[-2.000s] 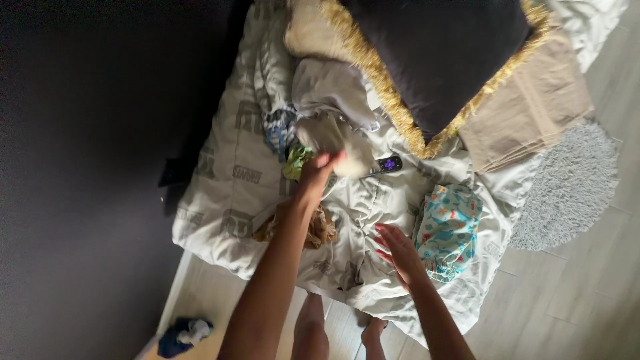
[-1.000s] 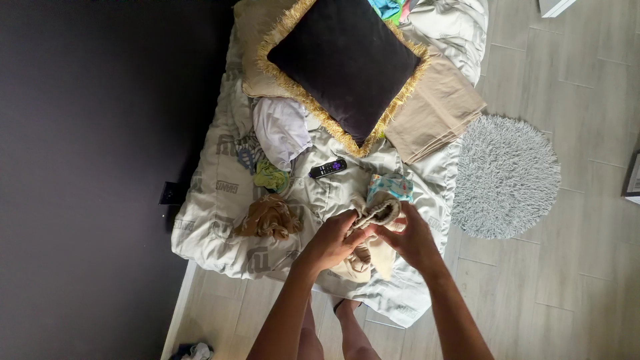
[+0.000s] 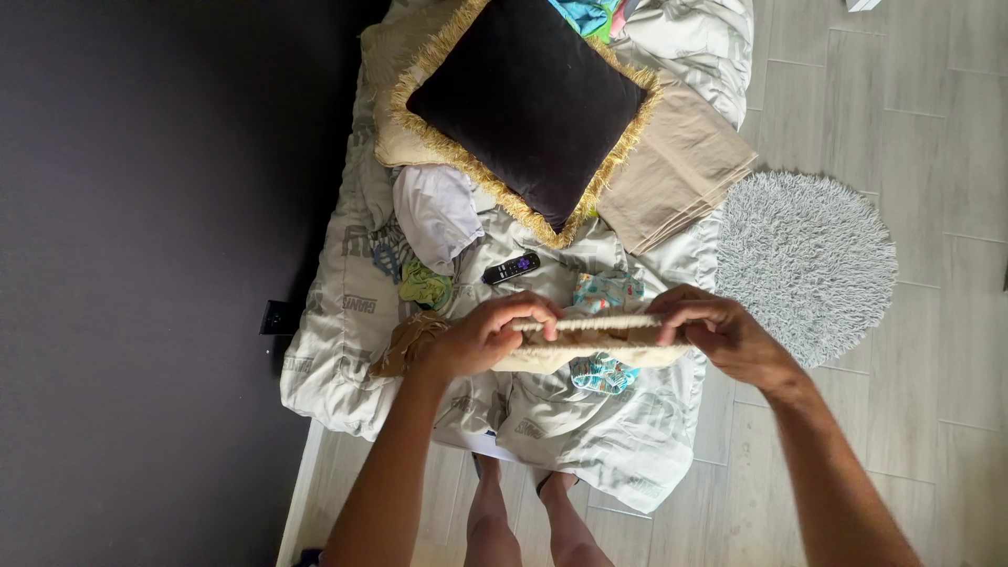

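A cream cloth garment [image 3: 606, 356] is stretched by its elastic waistband between my two hands, above the bed. My left hand [image 3: 492, 331] grips the band's left end and my right hand [image 3: 713, 335] the right end; the band's opening faces me. Beyond and below it lies a teal patterned cloth [image 3: 606, 291], partly hidden by the garment. A brown cloth [image 3: 409, 342] is beside my left hand. Farther up are a green cloth [image 3: 425, 283], a pale lilac cloth [image 3: 437, 216] and a black remote control [image 3: 511, 268].
A black cushion with gold fringe [image 3: 535, 102] rests on the bed's printed comforter [image 3: 583, 449], near a folded beige cloth [image 3: 677, 161]. A grey shaggy round rug [image 3: 811, 260] lies on the tiled floor at right. A dark wall [image 3: 150, 236] borders the left side.
Two seconds ago my left hand was at a pale cloth by the green one and my right hand was apart. Both hands now hold the cream garment, its band stretched wider than one second ago.
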